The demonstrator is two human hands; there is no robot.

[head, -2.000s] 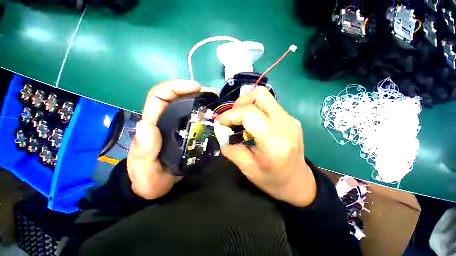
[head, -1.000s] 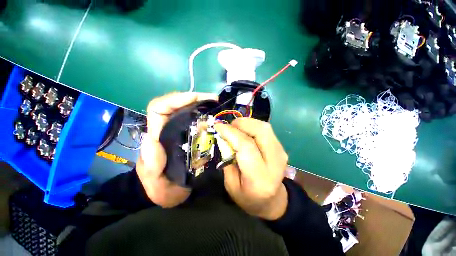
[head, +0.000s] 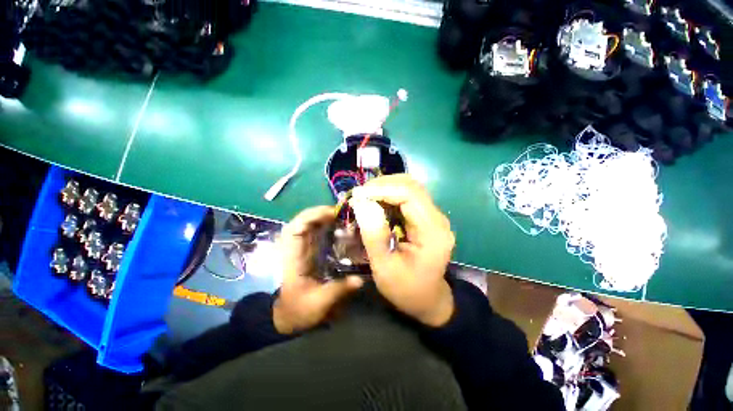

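The base housing (head: 386, 161), an open black cup with coloured wires, lies near the mat's front edge, joined to a white bracket (head: 358, 115). A white tail cable (head: 297, 136) curves left from it. A red lead (head: 393, 103) with a white plug lies over the bracket. My left hand (head: 307, 271) holds the dark camera head (head: 344, 247) below the housing. My right hand (head: 408, 246) is closed over the head's right side with fingertips at the wires; what it pinches is blurred and partly hidden.
White loops (head: 615, 213) are piled at right. Black camera heads (head: 514, 100) with silvery tops stand at the rear right; more black parts (head: 128, 44) are rear left. A blue bin (head: 127, 281) of modules is lower left. A cardboard box (head: 655, 345) with white and black parts is lower right.
The view has shifted. The camera head has turned, so its open board shows less. The red lead's plug end has swung left over the bracket. The tail cable's plug end is now visible.
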